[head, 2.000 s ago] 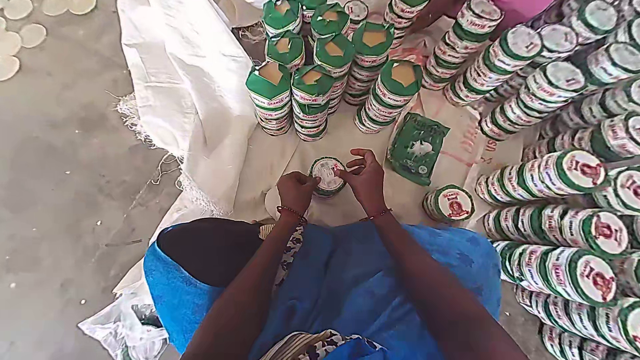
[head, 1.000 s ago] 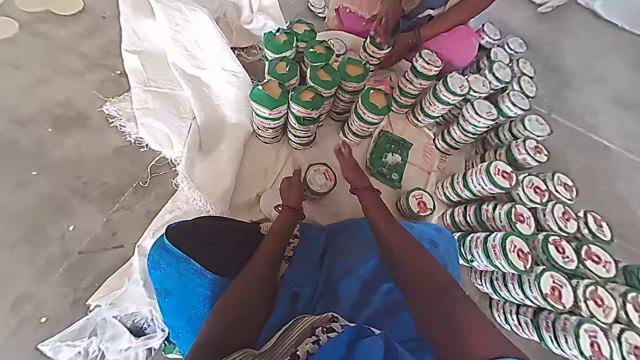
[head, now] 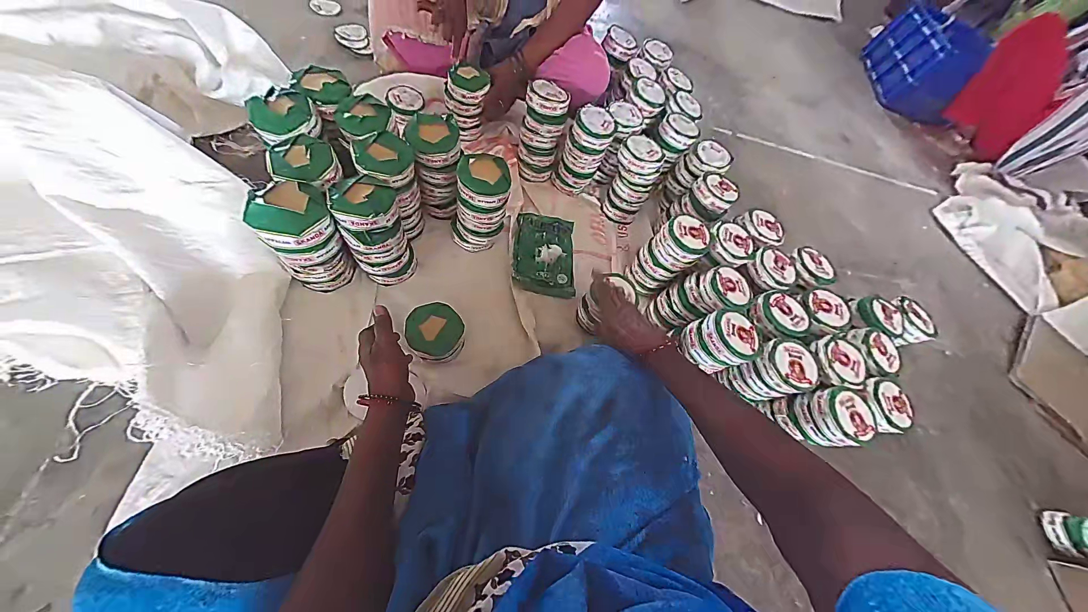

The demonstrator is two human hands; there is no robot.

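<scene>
A round pack with a folded green wrapper top (head: 435,331) stands on the pale sacking before me. Just left of it is my left hand (head: 385,353), fingers apart and holding nothing. My right hand (head: 625,319) is on a short round pack with a white and green side (head: 588,314), partly hidden under the fingers. Beyond lies a flat green printed packet (head: 543,255). Several stacks of green-topped round packs (head: 291,212) stand behind to the left. Rows of white-topped round packs (head: 731,336) lean or lie on the right.
Another person (head: 501,51) sits opposite, one hand beside a tall green-topped stack (head: 467,85). White woven sheeting (head: 144,221) with frayed edges covers the left side. A blue crate (head: 922,64) and red cloth (head: 1016,89) are at the upper right, with a cardboard box (head: 1050,365) below.
My right hand has moved right, from beside the centre pack to the short pack. The centre pack now shows a green folded top instead of a white one. The view has shifted.
</scene>
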